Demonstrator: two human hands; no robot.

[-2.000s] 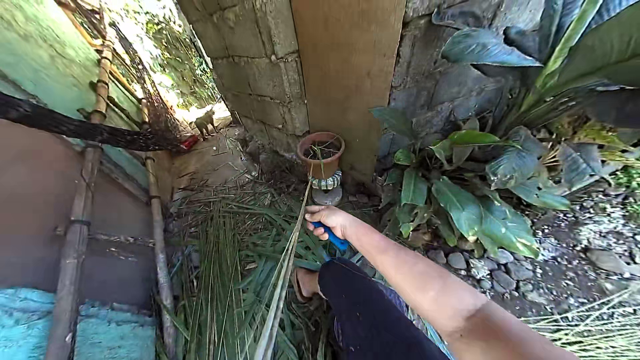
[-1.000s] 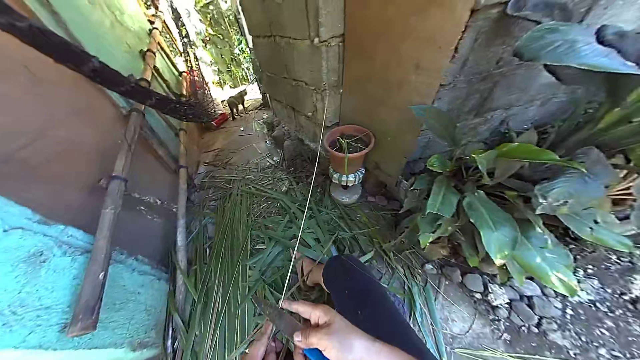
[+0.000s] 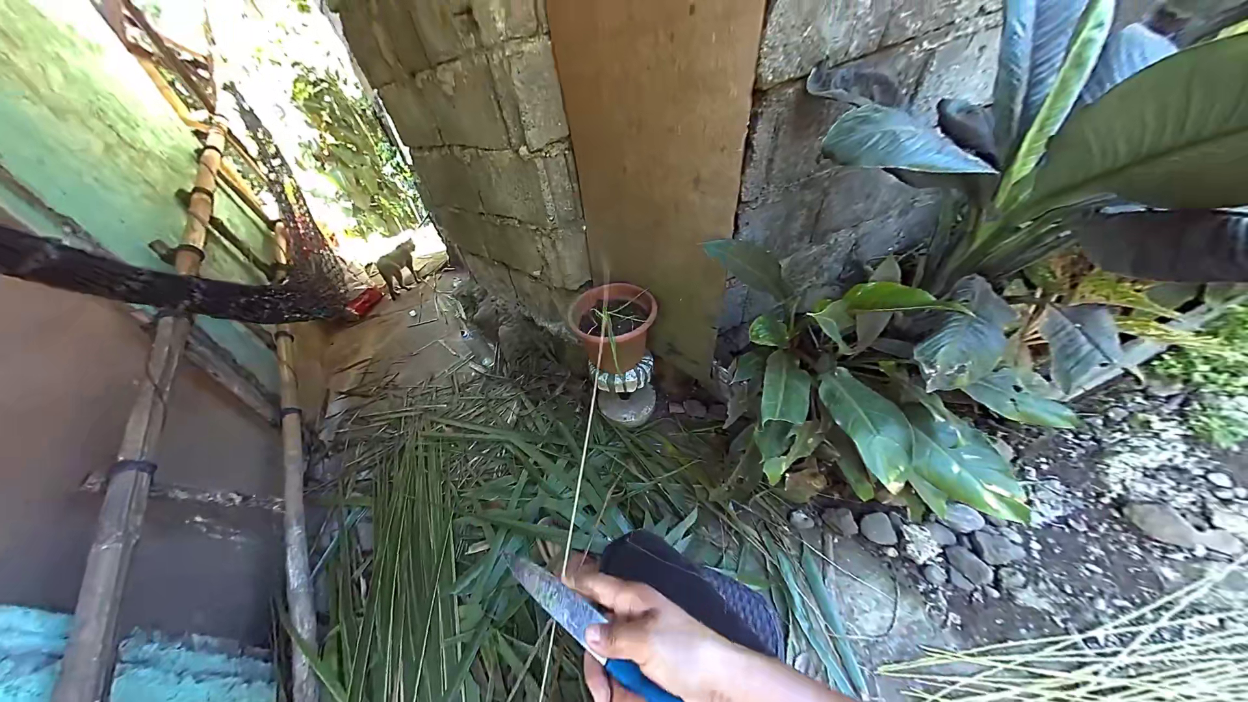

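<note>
My right hand (image 3: 648,624) grips the blue handle of a knife (image 3: 565,600), whose grey blade points up and left. A thin pale leaf rib (image 3: 583,439) runs from the bottom edge past the blade towards the potted plant. Of my left hand (image 3: 597,678) only a small part shows at the bottom edge, under the knife; what its fingers hold is hidden. Long green palm leaf strips (image 3: 419,575) lie in a heap on the ground to the left of the hands. My dark-clothed knee (image 3: 692,590) is just beyond my right hand.
A terracotta flower pot (image 3: 612,331) stands on a concrete base before a wooden board (image 3: 663,146). Bamboo poles (image 3: 146,419) and dark netting (image 3: 195,292) are at left. A dog-like animal (image 3: 393,265) stands in the passage. Broad-leaved plants (image 3: 868,419), stones and pale ribs (image 3: 1092,643) are at right.
Two seconds ago my right hand with the knife was extended further out; it is now low, near my left hand. The knife blade has come into clear view.
</note>
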